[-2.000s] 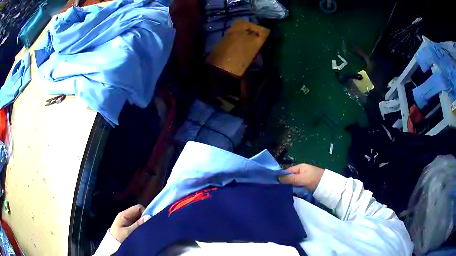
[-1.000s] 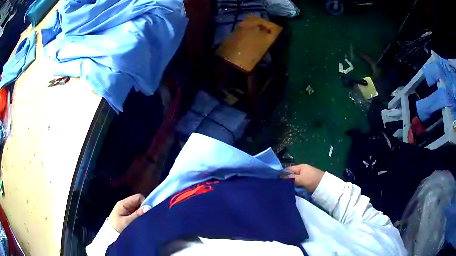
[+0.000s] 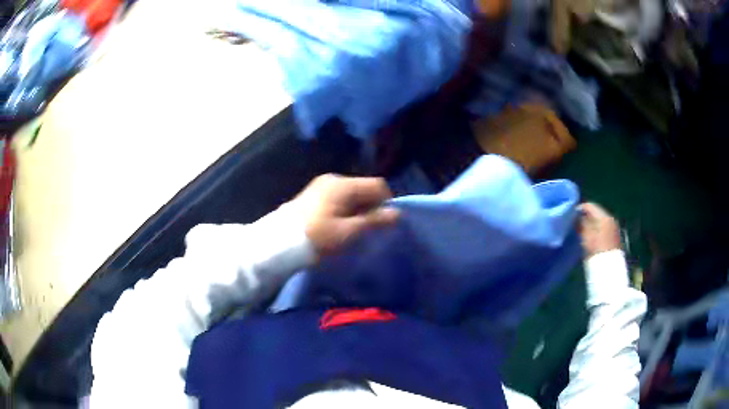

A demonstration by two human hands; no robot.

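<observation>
A light blue garment is held up in front of the navy apron with the red print. My left hand grips its upper left part. My right hand grips its upper right edge. The garment hangs between and below my hands, its lower part in shadow. The picture is blurred, so collar and buttons cannot be made out.
The pale table lies at the left with a dark edge. A loose pile of blue garments overhangs its far right corner. A small tool lies near the pile. An orange-brown stool or box stands beyond the garment.
The view has swung toward the table. Both hands have risen and moved right in the picture with the garment, which is now lifted away from the apron and hangs more open.
</observation>
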